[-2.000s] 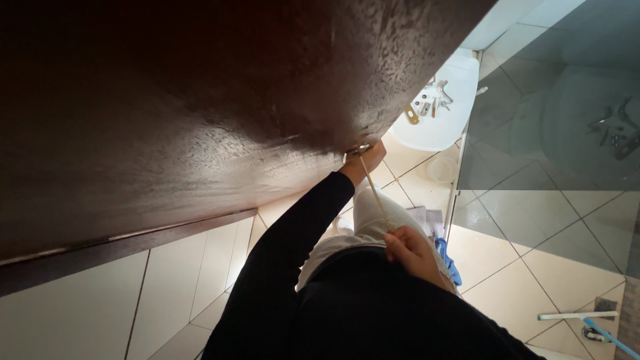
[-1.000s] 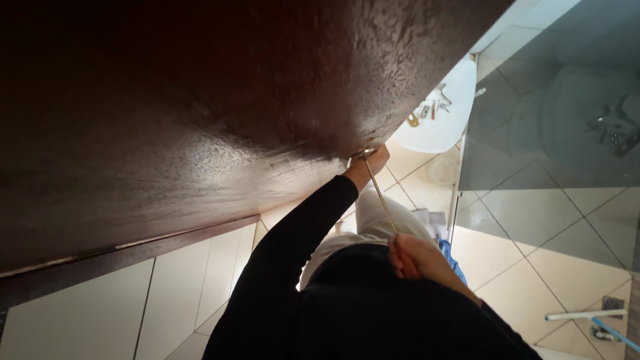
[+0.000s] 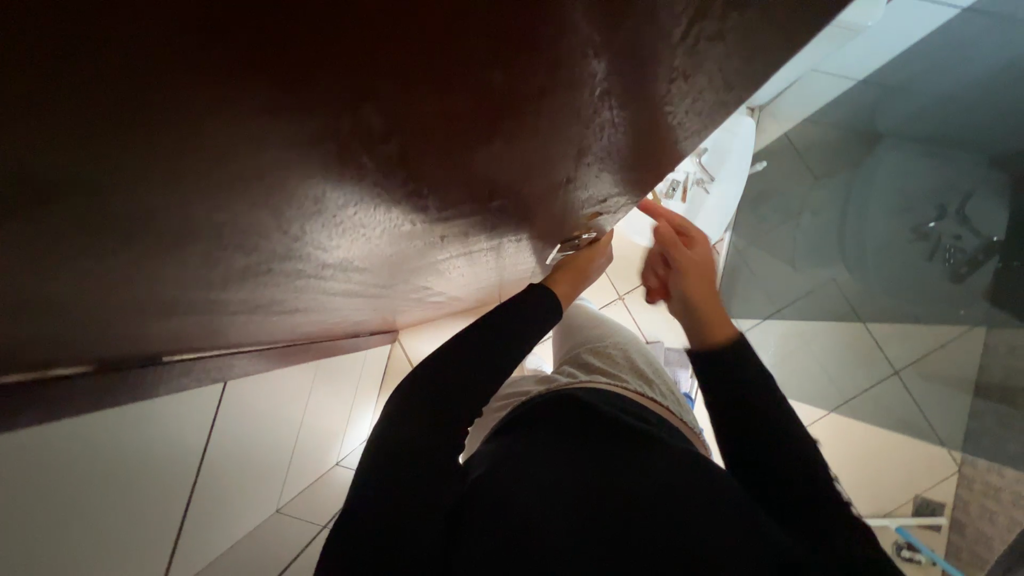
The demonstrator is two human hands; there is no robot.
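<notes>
A dark wooden door [image 3: 344, 176] with a worn surface fills the upper left. My left hand [image 3: 584, 268] grips a metal door fitting [image 3: 578, 240] low on the door face, close to its edge. To the right of it, my right hand [image 3: 680, 260] is raised with the index finger stretched to the door's edge. Its other fingers are curled, and whether they hold anything is hidden. Small metal parts [image 3: 700, 164] and other pieces lie on a white rounded bathroom fixture [image 3: 732, 176] beyond the door edge.
A dark glass panel [image 3: 864, 240] stands at the right and reflects the fixture. Pale tiles [image 3: 880, 448] cover the floor. At lower right lies a blue-and-white handle or tube [image 3: 920, 544]. A dark wooden frame strip [image 3: 264, 368] runs below the door.
My right hand, earlier at my waist on a thin rod reaching to the fitting, has moved up to the door's edge. The rod no longer shows. My left hand stays at the fitting.
</notes>
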